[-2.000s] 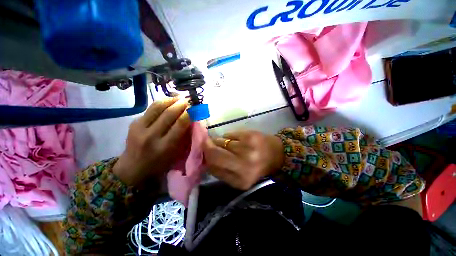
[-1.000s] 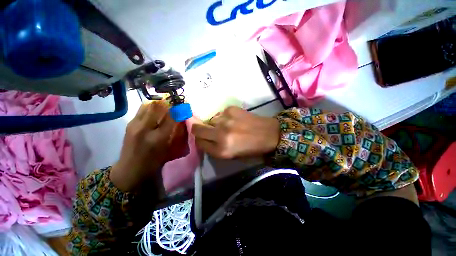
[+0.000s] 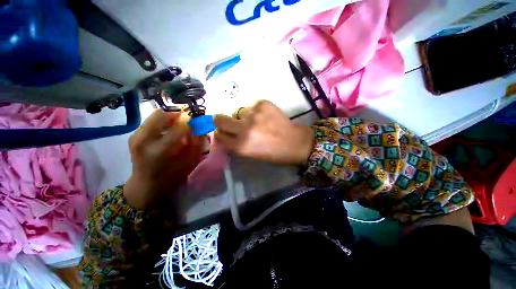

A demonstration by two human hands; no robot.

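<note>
A pink fabric band (image 3: 208, 169) lies at the needle area, partly hidden by both hands. My left hand (image 3: 164, 149) is on its left side, blurred, with fingertips gathered by the blue piece (image 3: 202, 125) under the presser spring; its grip is unclear. My right hand (image 3: 260, 132) pinches the band's upper right part just right of the blue piece. A white elastic strand (image 3: 233, 195) runs from the band down to the dark-clad lap. The needle itself is hidden.
Black thread snips (image 3: 310, 84) lie against pink fabric pieces (image 3: 362, 62) right of the needle. A dark phone (image 3: 469, 56) is at the right. A pink heap (image 3: 39, 186) is at left. Tangled white elastic (image 3: 195, 257) hangs below the table. A red stool (image 3: 498, 189) stands lower right.
The view has shifted, so the machine sits further left. My right hand has moved up beside the blue piece. Less of the pink band shows below the hands.
</note>
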